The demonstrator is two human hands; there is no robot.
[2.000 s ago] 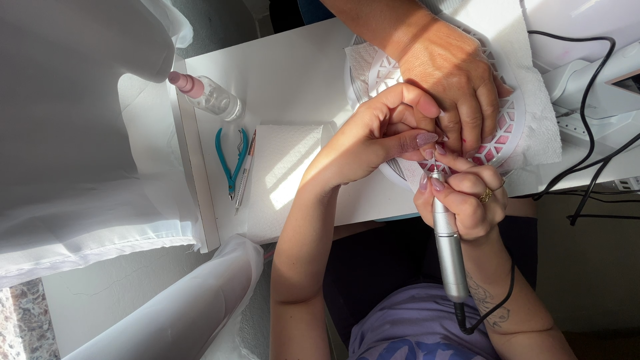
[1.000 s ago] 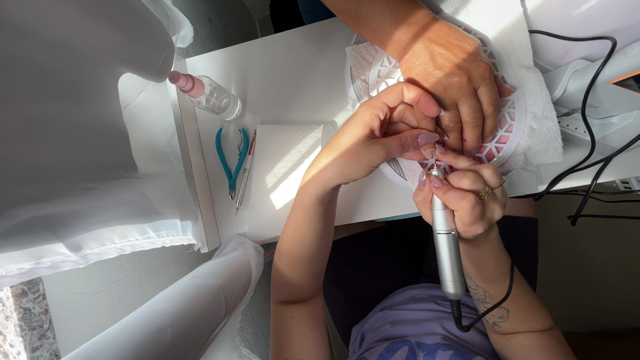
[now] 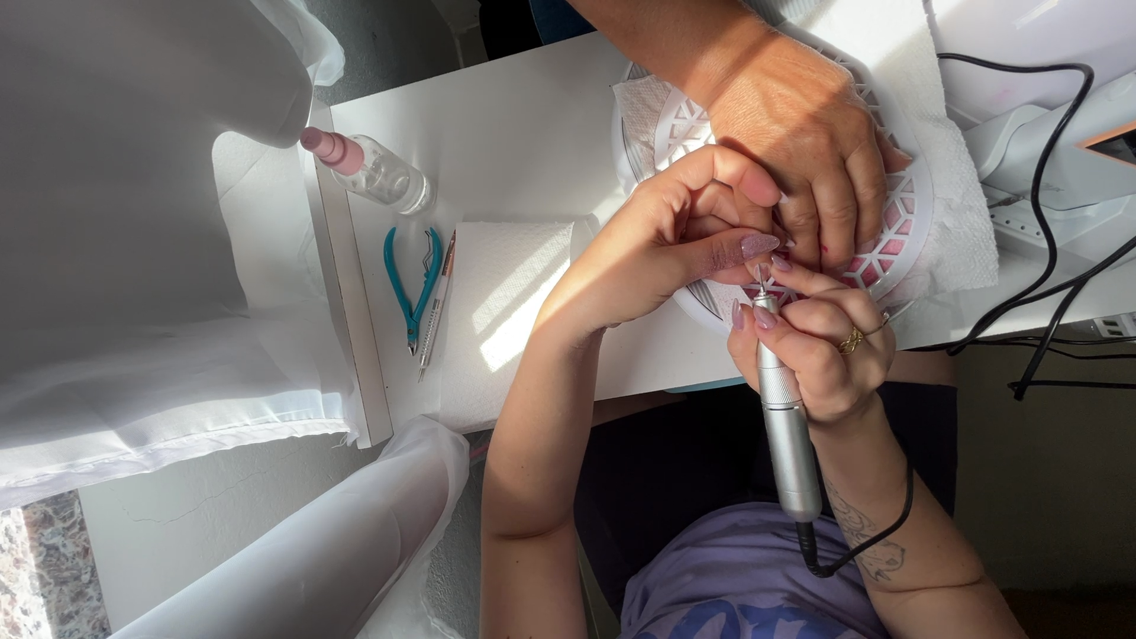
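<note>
My right hand (image 3: 821,351) is closed around a silver electric nail drill (image 3: 787,444), its bit pointing up at a fingertip of the other person's hand (image 3: 799,151). My left hand (image 3: 683,231) pinches a finger of that hand between thumb and fingers; the held finger is mostly hidden. The other person's hand lies palm down on a round white nail dust collector (image 3: 914,213) with a lattice grille, pink showing through it. White paper towel (image 3: 963,204) lies under and around the collector. From the drill's lower end a black cord curves along my right forearm.
On the white table (image 3: 497,124) at left are a clear spray bottle with pink cap (image 3: 390,173), teal cuticle nippers (image 3: 413,293), a thin metal-tipped tool (image 3: 437,311) and a folded paper towel (image 3: 506,311). Black cables (image 3: 1052,177) hang at right. A sheer white curtain (image 3: 133,266) covers the left side.
</note>
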